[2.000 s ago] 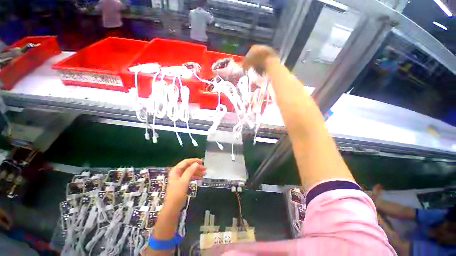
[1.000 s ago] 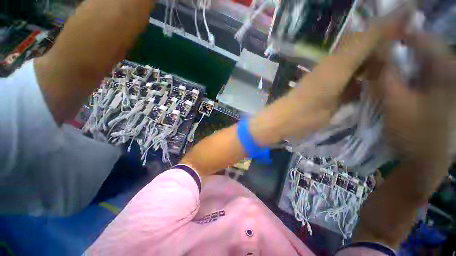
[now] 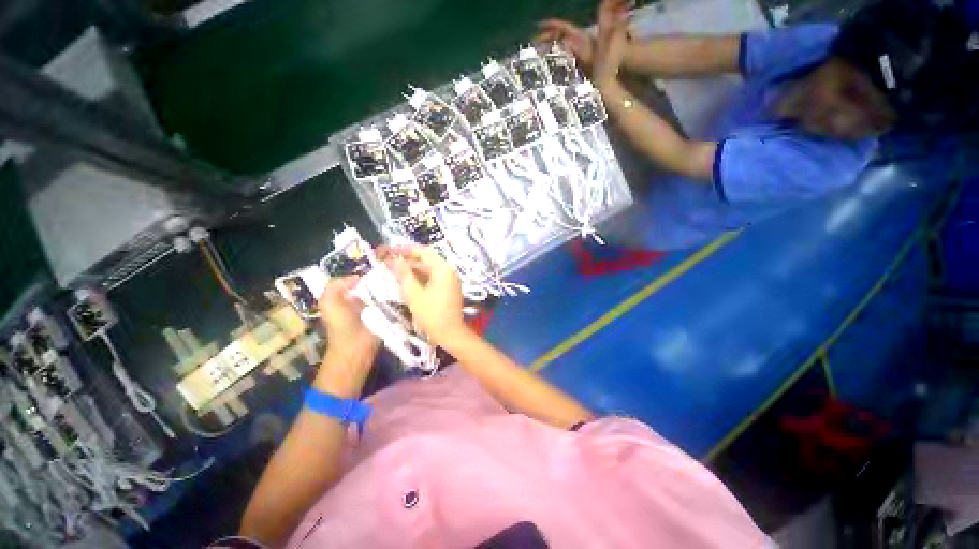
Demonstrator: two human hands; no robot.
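Observation:
My left hand (image 3: pixel 346 311), with a blue strap on its wrist, holds circuit board assemblies; two dark square boards (image 3: pixel 347 260) with white blocks show above the fingers. My right hand (image 3: pixel 433 292) is beside it, its fingers on the bundled white cable (image 3: pixel 395 335) that hangs from the boards. The fingertips are partly hidden by cable. A clear tray (image 3: pixel 528 249) lies just beyond my hands, with rows of boards and white cables on it.
A cream-yellow test fixture (image 3: pixel 231 365) lies left of my hands. A single board (image 3: pixel 92 313) and another group of boards with cables (image 3: pixel 43 370) are farther left. A person in blue (image 3: pixel 789 118) reaches to the tray's far edge. Blue floor (image 3: pixel 666 332) shows at right.
The view has swung right and down. My hands, blurred and reaching over the right side a second ago, are now together in front of my body with boards and cable.

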